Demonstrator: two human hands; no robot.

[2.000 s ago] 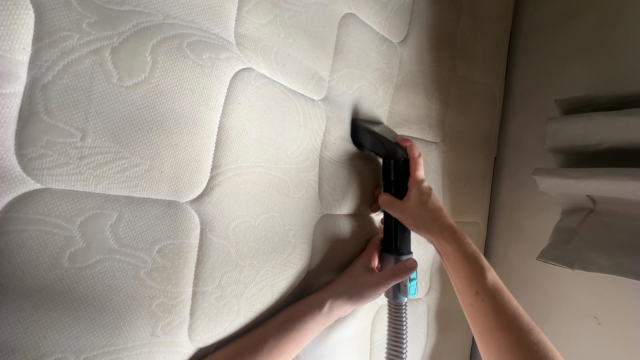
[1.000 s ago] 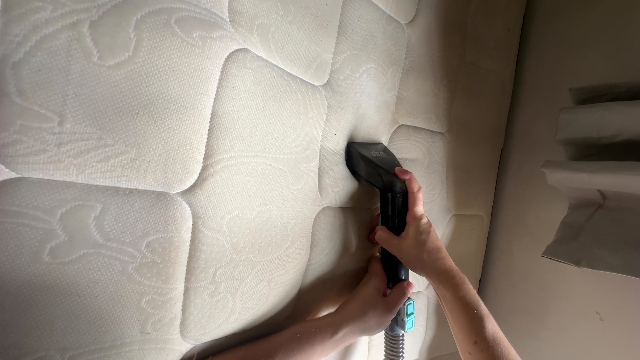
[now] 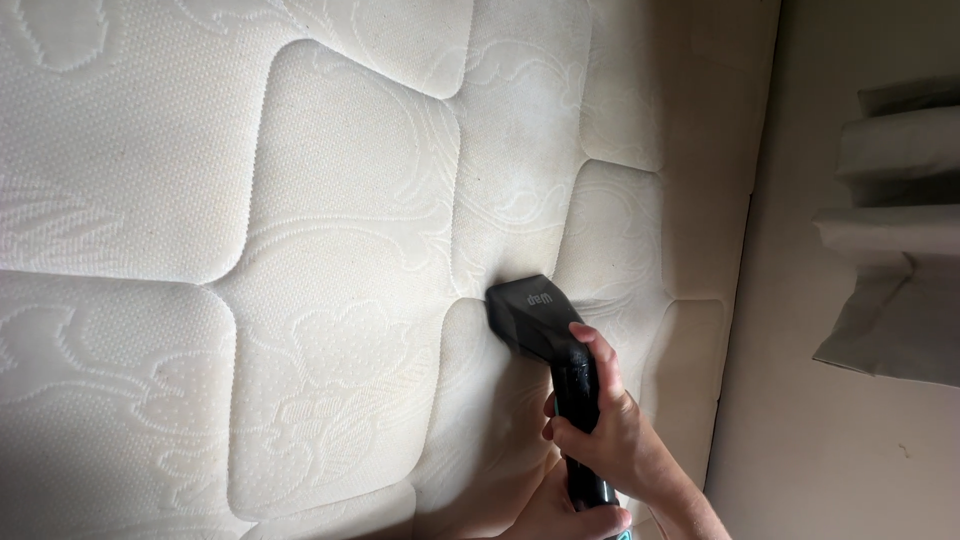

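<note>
A black Wap extractor nozzle presses its wide head against a quilted cream mattress, right of the view's middle. My right hand wraps around the upper part of the black handle, its index finger lying along the neck just behind the head. Lower down, close to the bottom edge, my left hand grips the same handle, partly cut off by the frame. A bit of turquoise trim shows below it. The hose is out of view.
The mattress edge runs down the right side in shadow, beside a plain beige surface. Folded grey-beige fabric hangs or lies at the far right. Quilting seams and raised floral patterns cross the mattress.
Both hands and the nozzle have moved down along the mattress, toward the bottom of the view. The hose and most of the turquoise part, seen earlier, have left the frame.
</note>
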